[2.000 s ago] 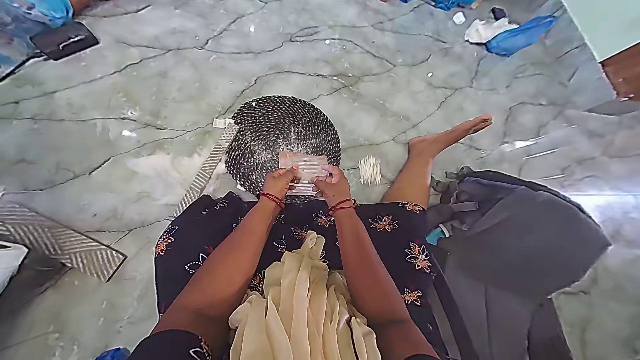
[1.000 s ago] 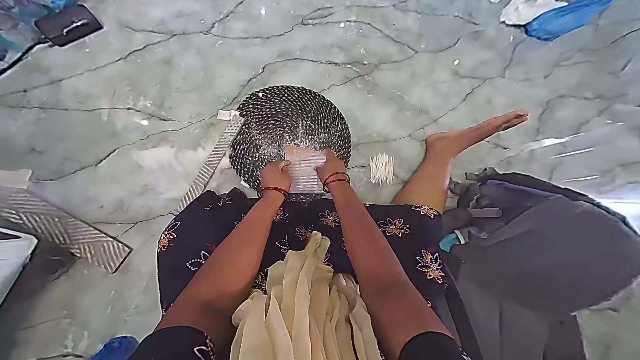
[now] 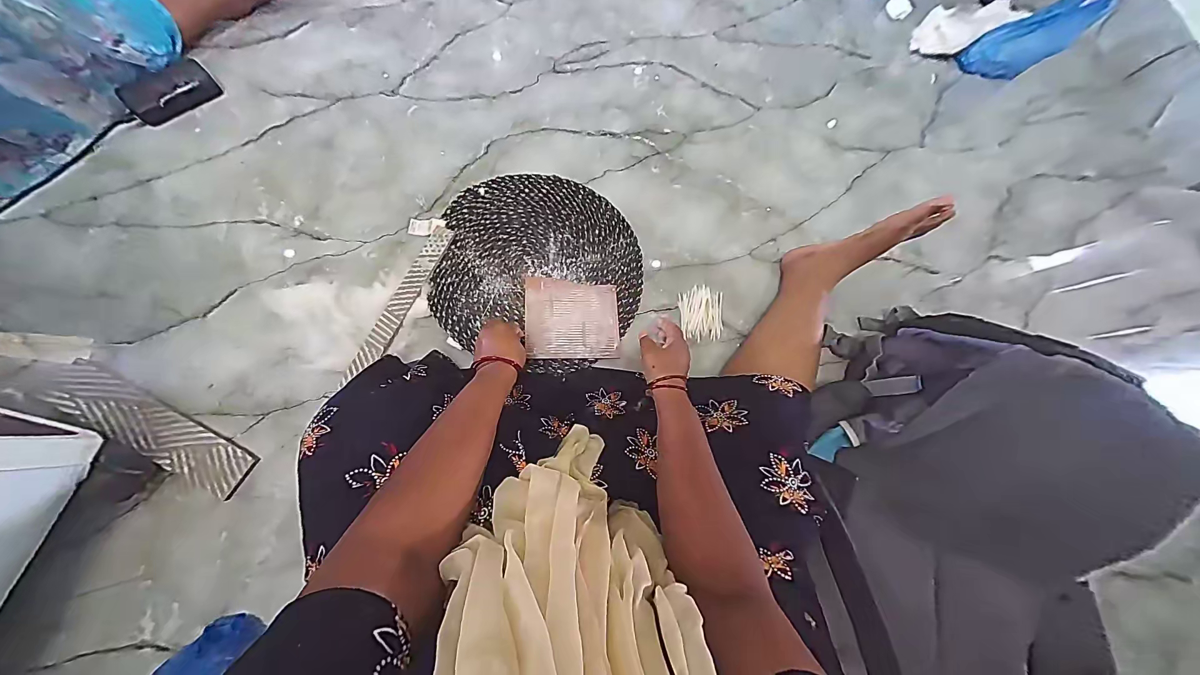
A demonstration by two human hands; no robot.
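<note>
A round black-and-white woven mat (image 3: 525, 234) lies on the marbled floor before my lap, dusted with white powder. On its near right part rests a pinkish rectangular board (image 3: 572, 319) with fine parallel ridges or sticks across it. My left hand (image 3: 500, 339) is at the board's left edge; its fingers are partly hidden, so any hold cannot be made out. To the right of the board, my right hand (image 3: 666, 349) is apart from it, with fingers curled and something small and whitish at the fingertips. A bundle of thin white sticks (image 3: 700, 313) lies on the floor just right of that hand.
A grey backpack (image 3: 1012, 441) lies at the right, beside my bare foot (image 3: 872, 239). Patterned strips (image 3: 150, 427) and a white container (image 3: 42, 487) are at the left. Another person's blue clothing (image 3: 75, 84) and a dark wallet-like object (image 3: 171, 92) show top left; blue plastic (image 3: 1031, 37) lies top right.
Both hands were on the board's near part earlier; now my right hand has moved off to the right, and more of the board shows.
</note>
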